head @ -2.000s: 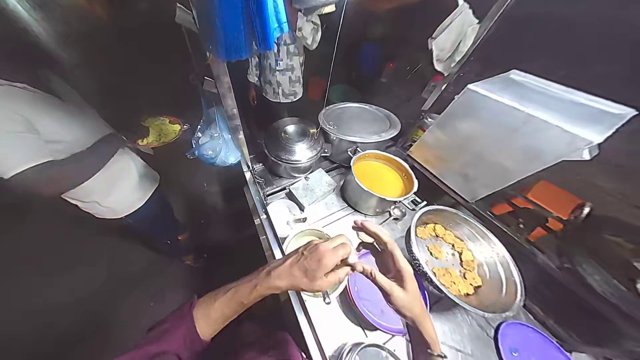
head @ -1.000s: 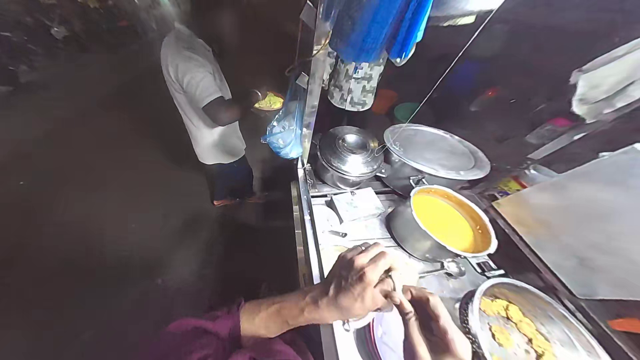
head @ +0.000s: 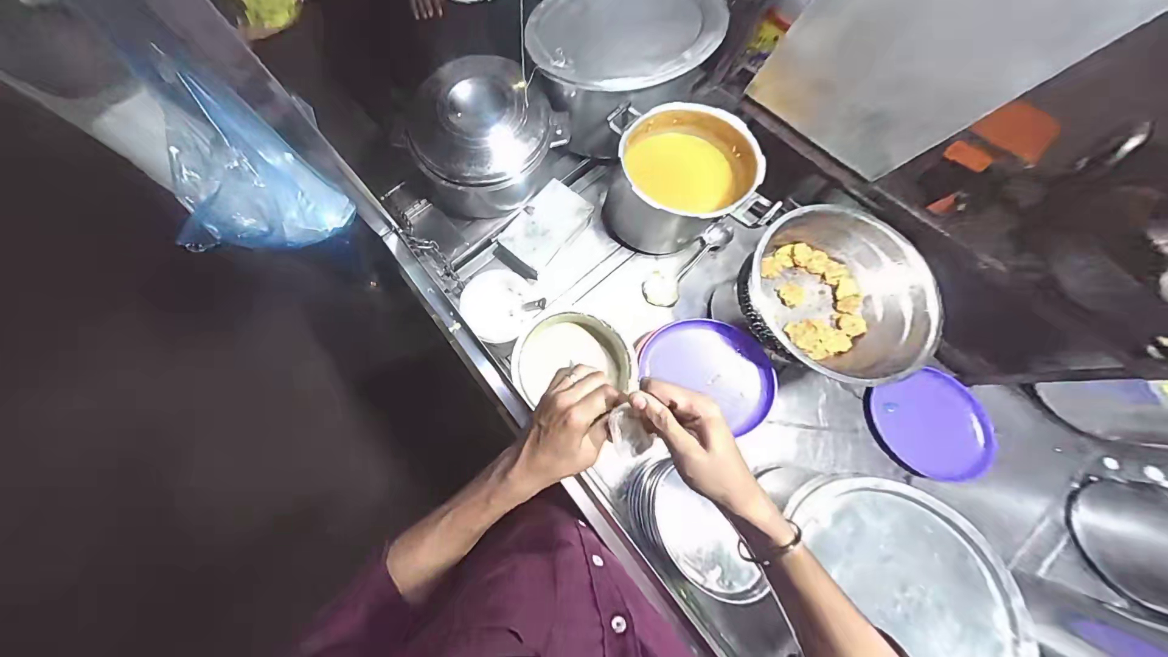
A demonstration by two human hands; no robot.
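Note:
My left hand (head: 570, 420) and my right hand (head: 689, 433) meet over the counter's near edge, fingers pinched on a small clear plastic bag (head: 631, 431) that hangs between them. Its contents cannot be made out. Just beyond my left hand is a round container of pale liquid (head: 566, 351). A purple plate (head: 716, 374) lies behind my right hand, and a stack of steel plates (head: 703, 538) sits below it. Farther back, a pot of yellow-orange liquid (head: 689, 169) stands beside a steel basin (head: 899, 292) holding fried pieces (head: 821, 338).
Lidded pots (head: 479, 123) (head: 630, 41) stand at the back. A spoon (head: 716, 239) lies near the yellow pot. Another purple plate (head: 931, 424) and a large round steel lid (head: 912, 566) are at the right. A blue plastic bag (head: 274, 205) hangs outside the counter at the left.
The view has swung down and right onto the counter. My hands remain together, and the clear bag between them now shows. The person in the pale shirt is mostly out of view.

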